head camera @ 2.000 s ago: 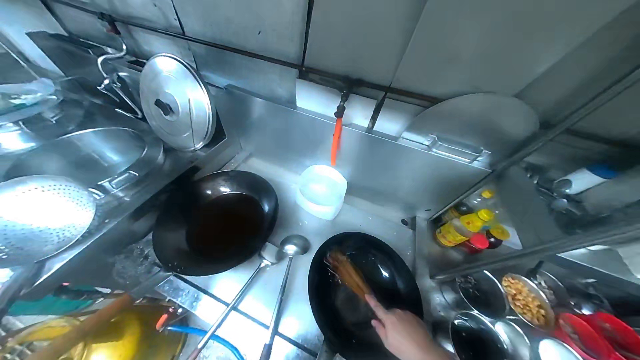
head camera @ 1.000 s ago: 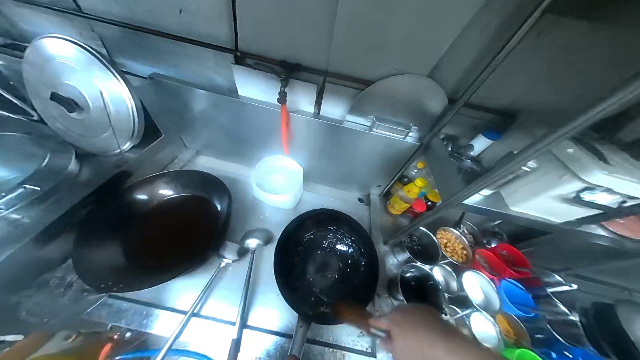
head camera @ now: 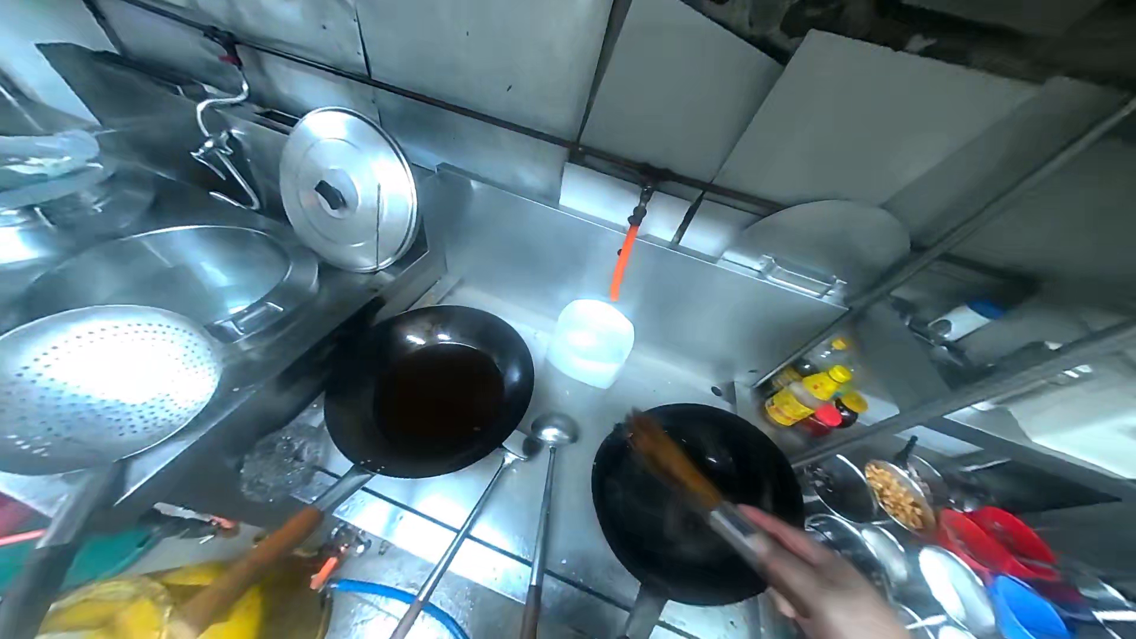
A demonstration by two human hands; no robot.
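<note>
My right hand (head camera: pixel 812 577) grips a bamboo wok brush (head camera: pixel 679 461), its bristles over the upper left part of a black wok (head camera: pixel 701 532). This wok's handle points toward me at the bottom. My left hand is not in view. Left of the brush, a steel ladle (head camera: pixel 555 430) and a wok spatula (head camera: pixel 517 446) lie side by side on the steel stove top. A second wok (head camera: pixel 435 390) with a wooden handle holds dark liquid. Between and behind the woks stands a translucent plastic container (head camera: pixel 592 342) with water, below an orange hose (head camera: pixel 624 262).
A perforated steel skimmer (head camera: pixel 106 382), a large steel basin (head camera: pixel 169 271) and a round metal lid (head camera: pixel 349 189) are on the left. Sauce bottles (head camera: pixel 803 397) stand on the right, beside bowls of ingredients (head camera: pixel 896 497). A blue hose (head camera: pixel 399 596) runs along the near edge.
The brush, blurred low at the near edge of the right wok one second ago, is now raised toward its upper left rim. The view has swung back to the left.
</note>
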